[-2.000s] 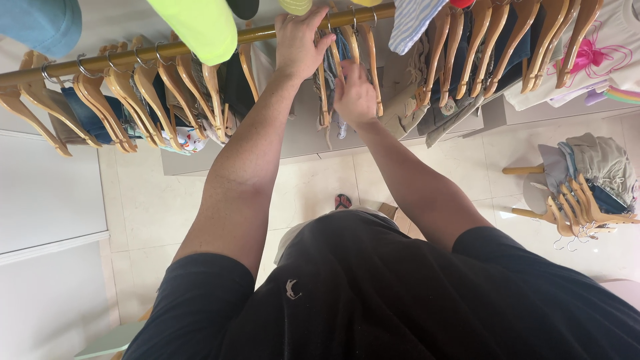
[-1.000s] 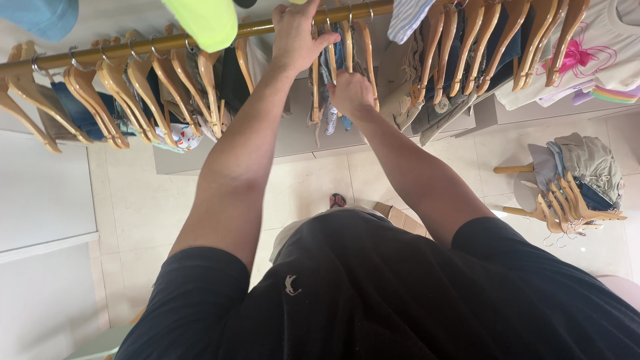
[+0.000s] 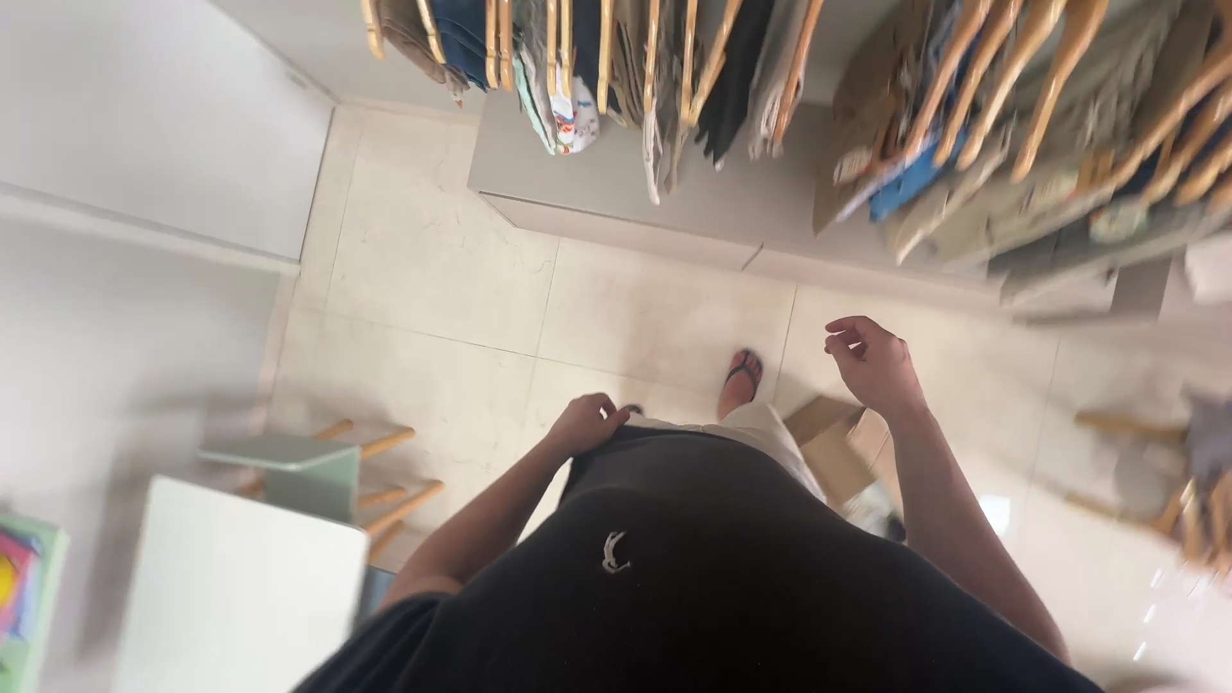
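My left hand [image 3: 585,424] is beside the hem of my black T-shirt [image 3: 712,539], its fingers curled; whether it pinches the cloth cannot be told. Out over the tiled floor, my right hand [image 3: 871,361] hangs with loosely bent fingers and holds nothing. Beyond both hands, trousers and other clothes [image 3: 630,67] hang on wooden hangers [image 3: 653,67] along the top of the view. More hangers [image 3: 1049,96] with khaki and blue garments [image 3: 910,183] are at the upper right, blurred. The rail is out of view.
A grey low platform [image 3: 616,173] runs beneath the clothes. An open cardboard box [image 3: 833,452] stands near my legs. At lower left are a white table [image 3: 245,587] and a small green seat [image 3: 279,450] with wooden legs. A stool with hangers [image 3: 1193,510] is at the right edge.
Both hands have come away from the hangers on the rail and moved down toward my body, apart from each other. The view has shifted a lot, with more floor and the table showing.
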